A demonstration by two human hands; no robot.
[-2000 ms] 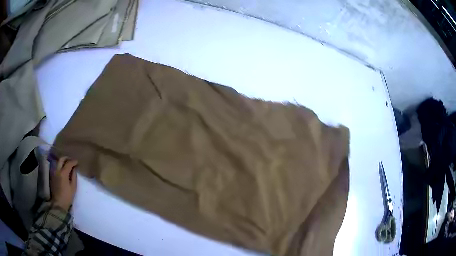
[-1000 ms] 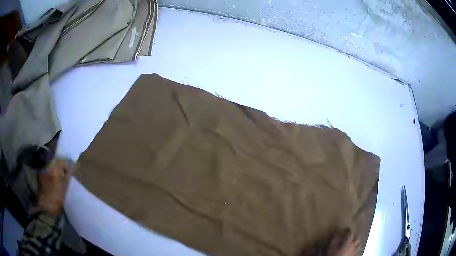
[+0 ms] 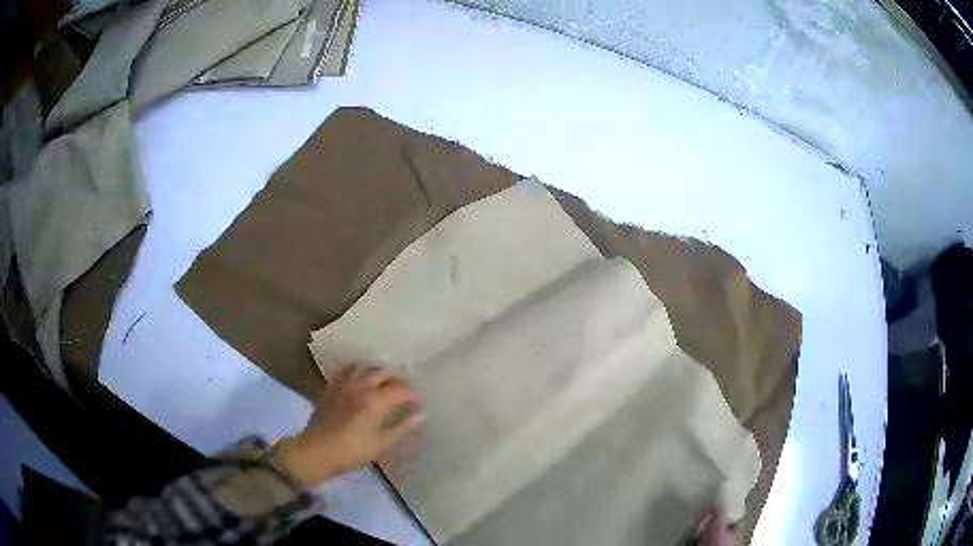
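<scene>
A brown garment panel [image 3: 288, 213] lies spread on the white table. A beige panel [image 3: 533, 352] lies at an angle over its middle and front. My left hand [image 3: 368, 416] is on the beige panel's left edge, fingers bent and slightly blurred; whether it pinches the cloth is unclear. My right hand [image 3: 718, 528] shows only as fingertips at the bottom edge of the picture, at the beige panel's lower right corner; the rest is cut off. The fabric shears [image 3: 843, 480] lie on the table at the right, blades pointing away.
Stacked beige pieces [image 3: 256, 48] lie at the far left of the white tabletop [image 3: 491, 96], with more cloth draped down the left side. A loose thread [image 3: 133, 328] lies near the left edge. A pale wall [image 3: 736, 48] stands behind. Dark cloth [image 3: 928, 309] shows beyond the right edge.
The beige panel now covers part of the brown panel, which was uncovered before. My left hand has moved from the table's left side right onto the beige panel.
</scene>
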